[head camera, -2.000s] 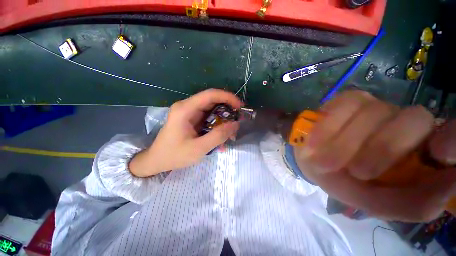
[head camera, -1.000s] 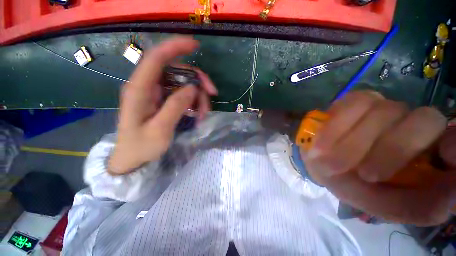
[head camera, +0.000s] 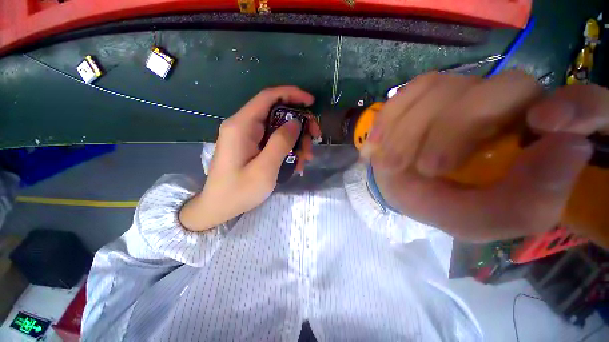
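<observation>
A small black watch case (head camera: 290, 119) is held at the bench's front edge by my left hand (head camera: 244, 157), between thumb and fingers. Its open side faces up and shows small silver and dark parts. My right hand (head camera: 467, 150), blurred and large at the right, is closed around an orange screwdriver handle (head camera: 491, 163) with a dark collar. The collar end points left toward the watch case. The tool's tip is too blurred to make out. A blue band shows at the right wrist.
A red foam tray (head camera: 427, 9) spans the back, with gold flex parts on its edge. Two silver-white cells (head camera: 160, 62) lie at left beside a thin curved wire (head camera: 147, 101). Tweezers and a blue rod (head camera: 514, 45) lie partly behind my right hand. Yellow taped parts (head camera: 583, 59) lie far right.
My left hand has moved from the left back to the middle front edge, with the case face now visible. My right hand and the screwdriver have moved left and up, closer to the case.
</observation>
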